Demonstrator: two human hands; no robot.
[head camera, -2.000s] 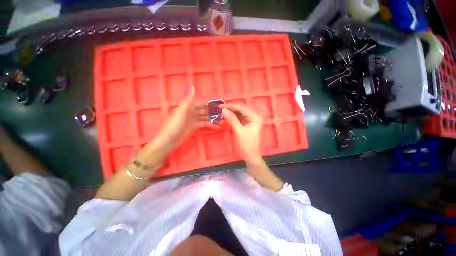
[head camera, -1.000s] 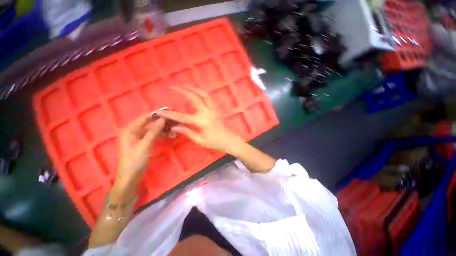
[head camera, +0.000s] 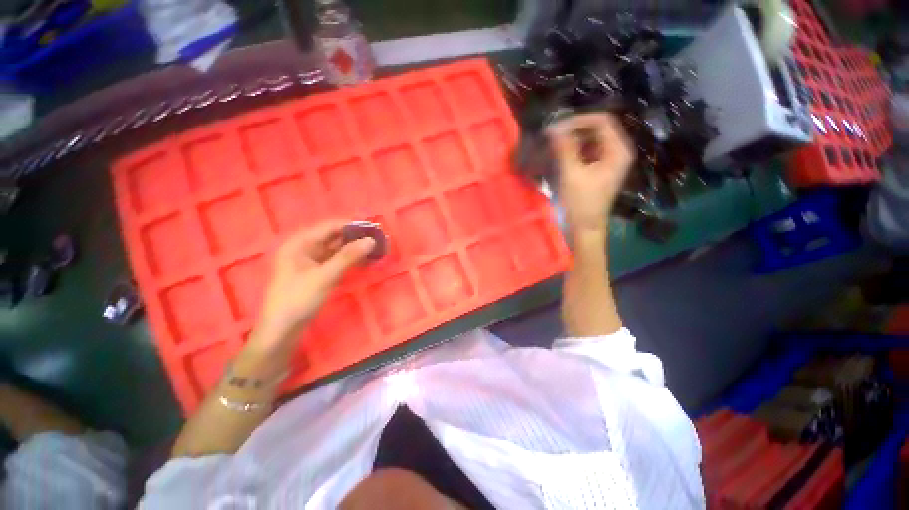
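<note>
My left hand (head camera: 304, 279) holds a small dark watch case (head camera: 366, 240) with a shiny rim between thumb and fingers, above the tray. The red tray (head camera: 324, 179) has rows of square pockets. My right hand (head camera: 590, 164) is raised at the tray's right edge, beside the clip pile. It is blurred with fingers curled. A dark spot shows between them, but I cannot tell whether it is a held thing. The black clip pile (head camera: 668, 110) with silver wires lies right of the tray, partly behind my right hand.
A watch case (head camera: 122, 303) lies left of the tray, with several dark pieces (head camera: 40, 277) farther left. A clear bottle (head camera: 344, 50) stands behind the tray. A white-grey machine (head camera: 750, 90) and a perforated red tray (head camera: 837, 100) are at right. Another person's sleeve (head camera: 65, 473) shows lower left.
My right hand has left my left hand and moved right and up to the clip pile. My left hand still holds the case. The view first turned and shifted, then shifted slightly back.
</note>
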